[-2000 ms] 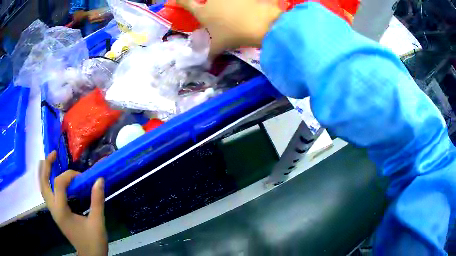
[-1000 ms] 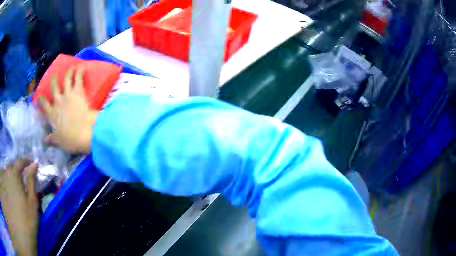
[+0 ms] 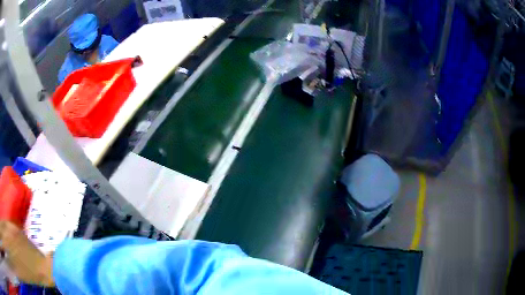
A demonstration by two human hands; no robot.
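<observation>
My right hand (image 3: 26,259) is at the lower left, cut off by the left edge, with a light blue sleeve behind it. It touches the lower end of a red-orange packet (image 3: 12,199), also cut off by the edge. The fingers are too hidden and blurred to tell if they grip it. A bit of the blue parts bin (image 3: 27,166) shows behind the packet. A white sheet with dark marks (image 3: 56,204) lies beside it. My left hand is out of view.
A red-orange bin (image 3: 95,101) sits on the white shelf (image 3: 167,46), behind a pale post (image 3: 63,135). A clear bag (image 3: 285,60) and small items lie on the green bench (image 3: 270,173). Right: a stool (image 3: 371,181), a dark slotted crate (image 3: 371,271). A person in blue (image 3: 86,43) is beyond the shelf.
The view has swung to the right. The blue bin has mostly left the picture, and my left hand has gone out of it. My right hand and the packet now show at the left edge.
</observation>
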